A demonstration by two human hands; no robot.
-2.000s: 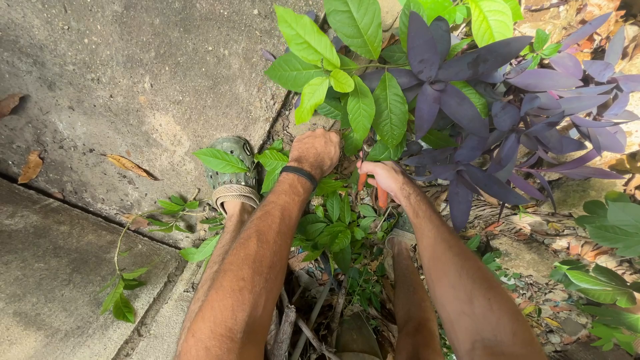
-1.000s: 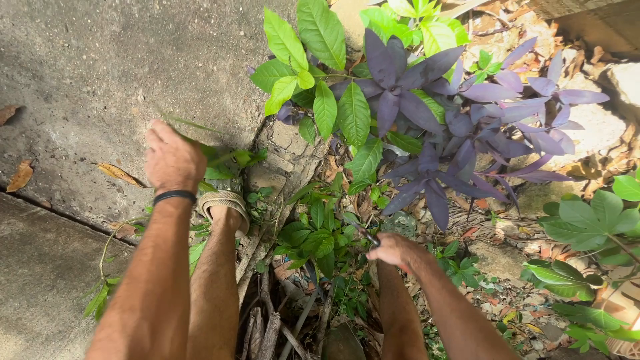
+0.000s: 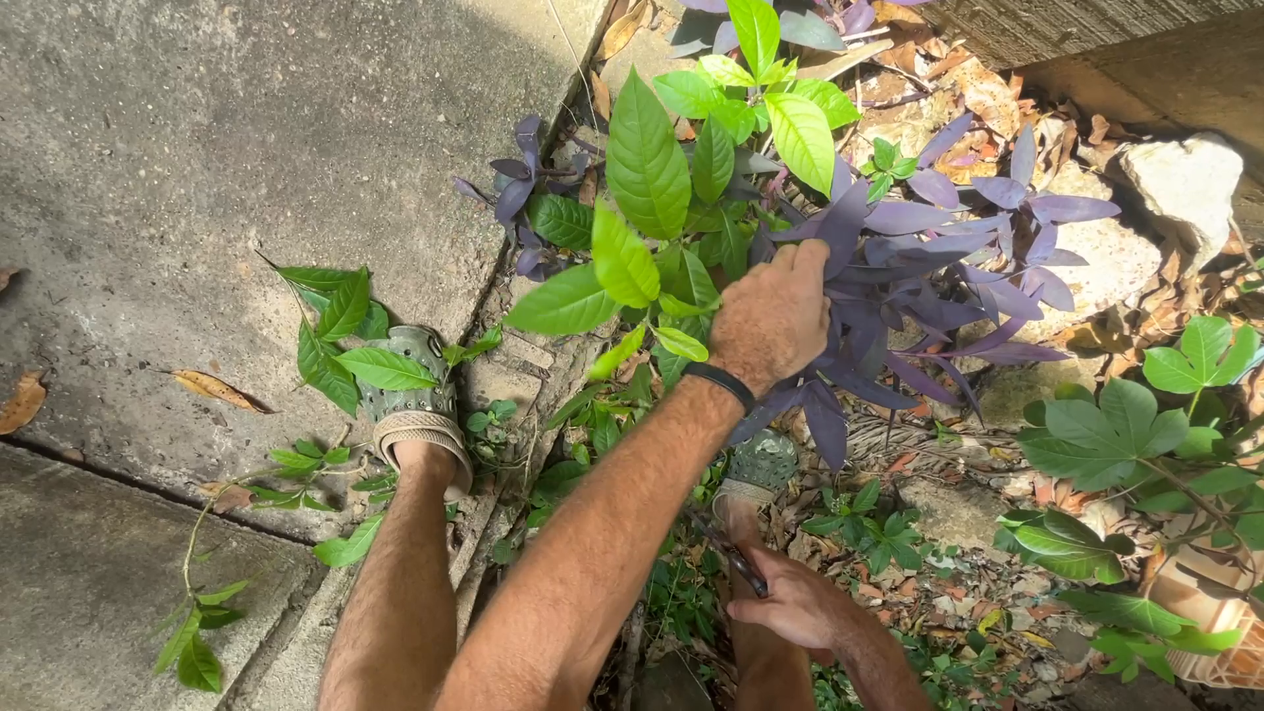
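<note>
My left hand [image 3: 772,318], with a dark band at the wrist, reaches in among the purple-leaved plant [image 3: 889,276] and the broad green leaves [image 3: 647,163] beside it. Its fingers are curled, and whether they grip a stem is hidden. Lower down, my right hand [image 3: 795,597] holds a pair of pruning shears [image 3: 743,571], partly hidden by the fingers, in front of my right leg. A cut leafy sprig [image 3: 336,331] lies on the concrete against my left clog [image 3: 410,380]. Another leafy stem [image 3: 193,563] rests farther down at the left.
A concrete slab [image 3: 247,148] with a joint spans the left side. A pale rock [image 3: 1185,188], dry leaves and a wall edge [image 3: 1086,30] are at the upper right. A lobed-leaf plant [image 3: 1106,434] and a pale crate-like container [image 3: 1200,612] stand at the right.
My left hand has moved from over the concrete by the left clog to the purple plant. A leafy sprig now lies by that clog. My right hand has moved lower since the earliest frame.
</note>
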